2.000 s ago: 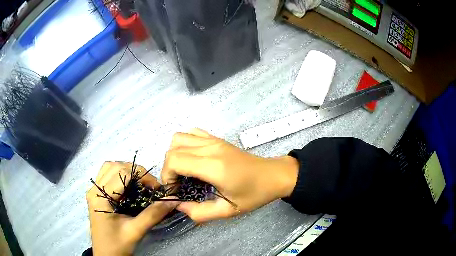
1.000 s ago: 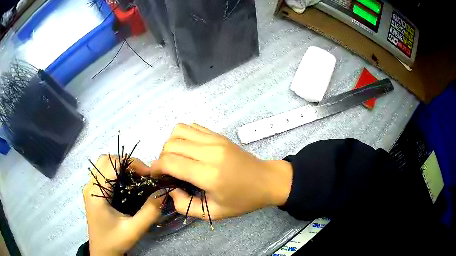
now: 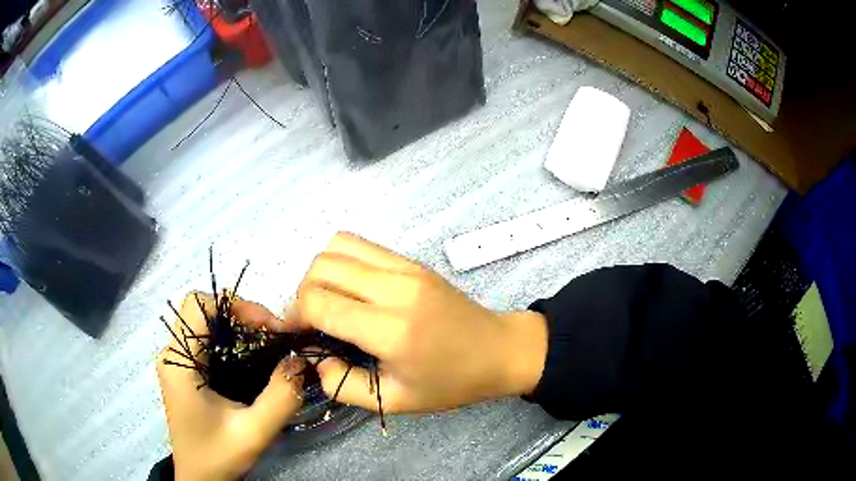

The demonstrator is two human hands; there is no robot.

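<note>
My left hand (image 3: 221, 409) is closed around a thick bundle of black rod antennas (image 3: 239, 362), whose thin leads with gold-coloured tips fan out at the top. My right hand (image 3: 404, 329) holds a smaller group of the black antennas against the bundle, with a few leads hanging below the fingers. The two hands touch or nearly touch. A clear plastic bag (image 3: 324, 427) shows below and between the hands; how far it covers the rods is hidden.
Filled dark bags stand at the back (image 3: 404, 85) and left (image 3: 84, 230). A steel ruler (image 3: 526, 233) lies over a red card (image 3: 688, 150), beside a white block (image 3: 588, 139). A scale (image 3: 727, 56), brown cardboard (image 3: 638, 80), a blue tray (image 3: 155, 103) and a red tray (image 3: 246, 39) surround them.
Compared with two seconds ago, my right hand has shifted slightly left and turned, covering the rod ends that showed between its fingers. A few leads now hang below it.
</note>
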